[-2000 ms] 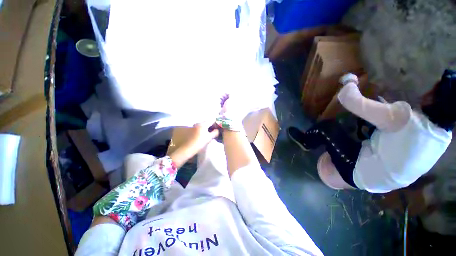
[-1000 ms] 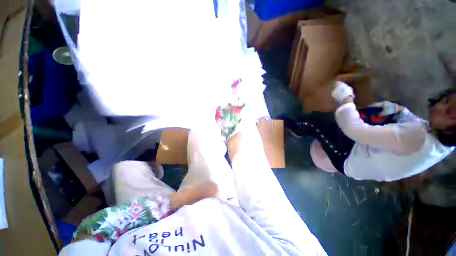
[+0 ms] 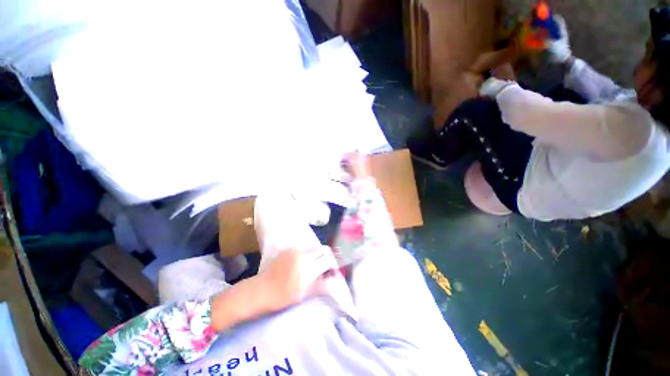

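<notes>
A small brown carton (image 3: 397, 189) lies at my knees, with brown panels showing on both sides of my legs. A huge glaring white stack of foam sheets (image 3: 198, 95) stands ahead, its right and lower edges ragged. My left hand (image 3: 305, 273) is over my lap, fingers bent; whether it holds anything is unclear. My right hand (image 3: 355, 167) is small and washed out by glare at the stack's lower right edge, above the carton; its grip cannot be made out. White pieces that look like foam show between my arms.
At right a seated person (image 3: 588, 161) in white gloves holds an orange and blue tool (image 3: 542, 28) beside brown cartons (image 3: 459, 51). Cardboard pieces (image 3: 121, 268) lie low at left, near the bench edge (image 3: 29, 283). Yellow strips (image 3: 438, 277) mark the green floor.
The view has shifted, and the stack sits further left. My left hand was forward at the carton and is now back at my lap. The other person has raised the orange and blue tool.
</notes>
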